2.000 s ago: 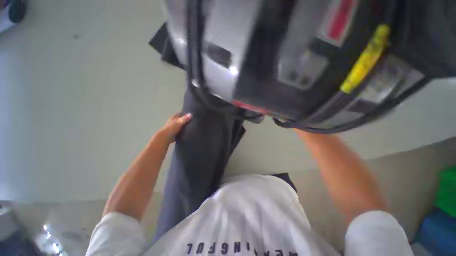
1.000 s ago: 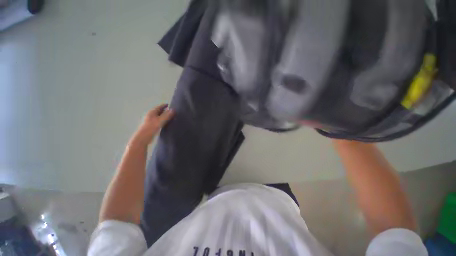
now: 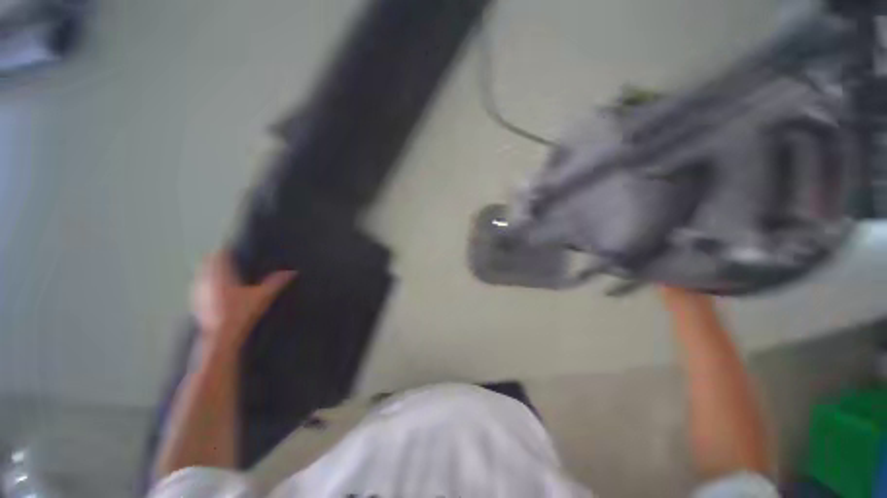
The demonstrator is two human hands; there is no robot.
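Observation:
A dark fabric roll [image 3: 399, 88] runs from the top middle down to the lower left on the pale table, with a flat dark fabric piece [image 3: 321, 292] along its right side. My left hand [image 3: 233, 297] lies on the fabric's left part, thumb spread from the fingers; whether it grips is blurred. The grey and black cutting machine [image 3: 671, 195] stands at the right, clear of the roll. Its grey base plate [image 3: 515, 258] shows on the table. My right forearm reaches up to the machine, but the right hand is hidden behind it.
The pale table [image 3: 156, 195] spreads around the fabric, its near edge in front of my white shirt. A thin cable [image 3: 491, 92] runs to the machine. A grey object [image 3: 34, 39] is at the top left. A green bin [image 3: 851, 438] stands at the lower right.
The machine has moved right, away from the roll, and its base plate now shows. My left hand has moved left and down with the fabric, which has shifted left at the near part.

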